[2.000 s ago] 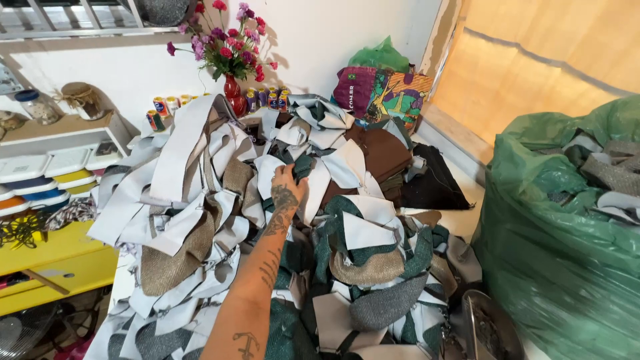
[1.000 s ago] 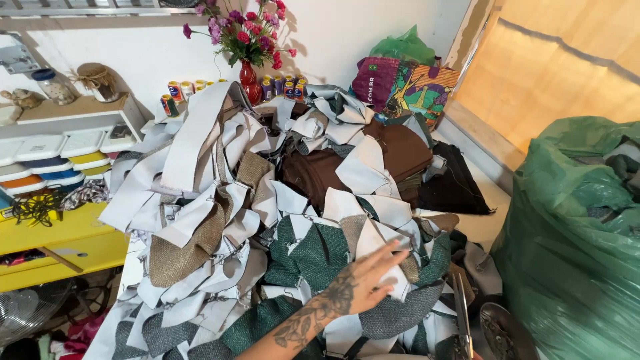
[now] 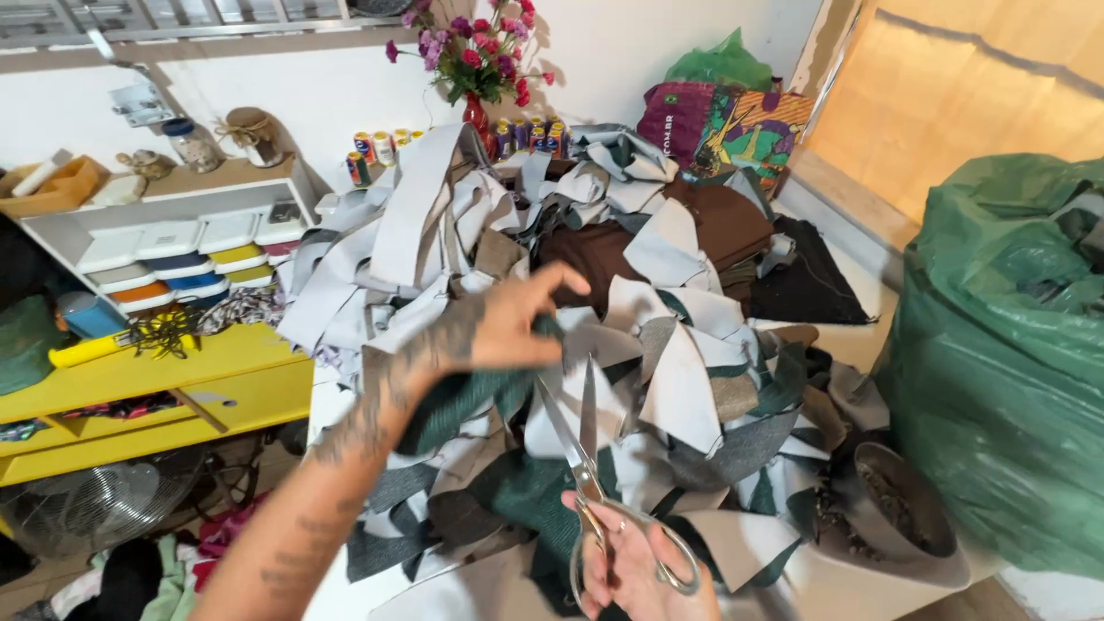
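Note:
My left hand [image 3: 517, 319], at the end of a tattooed forearm, hovers over the middle of a large heap of fabric scraps. Its thumb and forefinger are spread; dark green ribbed fabric [image 3: 466, 405] shows beneath and between the fingers, and blur hides whether it is gripped. Metal fabric scissors [image 3: 586, 470] are in my right hand [image 3: 634, 552] at the bottom centre, with fingers through the handle loops and the blades apart, pointing up and away. Around both hands lie white-backed scraps [image 3: 681, 388], grey and green pieces, and folded brown cloth [image 3: 586, 254] farther back.
A green plastic sack [image 3: 992, 388] of scraps stands at the right, beside a grey bowl-like container [image 3: 906, 509]. Thread spools [image 3: 379, 148] and a red vase of flowers [image 3: 476, 116] are behind the heap. A yellow shelf unit [image 3: 259, 371] and a fan [image 3: 112, 509] are at the left.
My left hand has moved left from the lower right part of the heap. My right hand has come into view with the scissors. Folded brown cloth was uncovered between the two earlier frames.

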